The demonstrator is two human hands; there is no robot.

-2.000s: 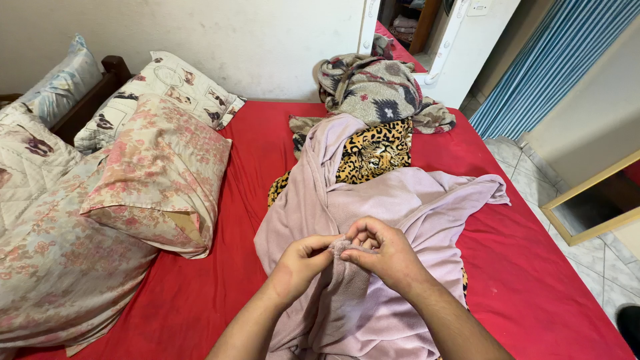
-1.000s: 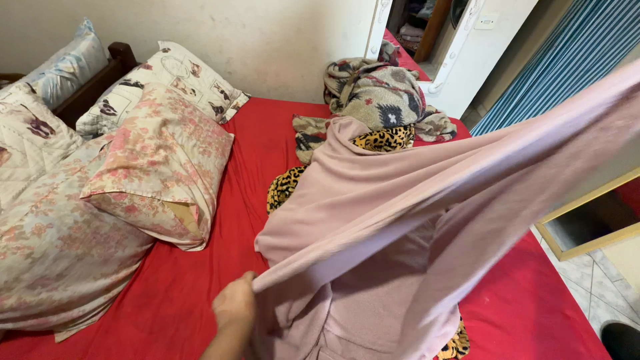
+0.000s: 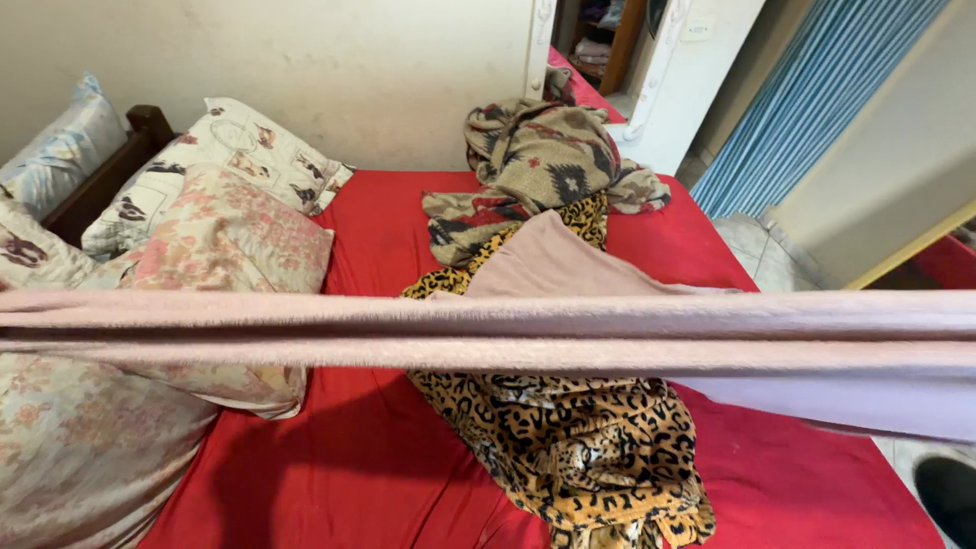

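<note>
A pink fleece blanket [image 3: 488, 328] is stretched taut across the whole width of the head view, and both its ends run out of frame. Neither my left hand nor my right hand is visible. Behind the taut band, a pointed part of the same blanket rests over a leopard-print blanket [image 3: 564, 450], which lies crumpled on the red bed sheet [image 3: 366, 473]. Farther back, a beige patterned blanket [image 3: 534, 152] is heaped at the bed's far edge.
Floral pillows [image 3: 236, 236] and a white printed pillow [image 3: 259, 160] are piled on the left by a dark wooden bed frame [image 3: 99, 175]. A white-framed mirror [image 3: 648, 84] stands behind the bed. On the right are a blue curtain [image 3: 816, 107] and a yellow-framed mirror [image 3: 907, 252].
The pink blanket has gone from lying spread on the bed to being lifted and pulled taut sideways, baring more of the leopard-print blanket. My hands have left the view.
</note>
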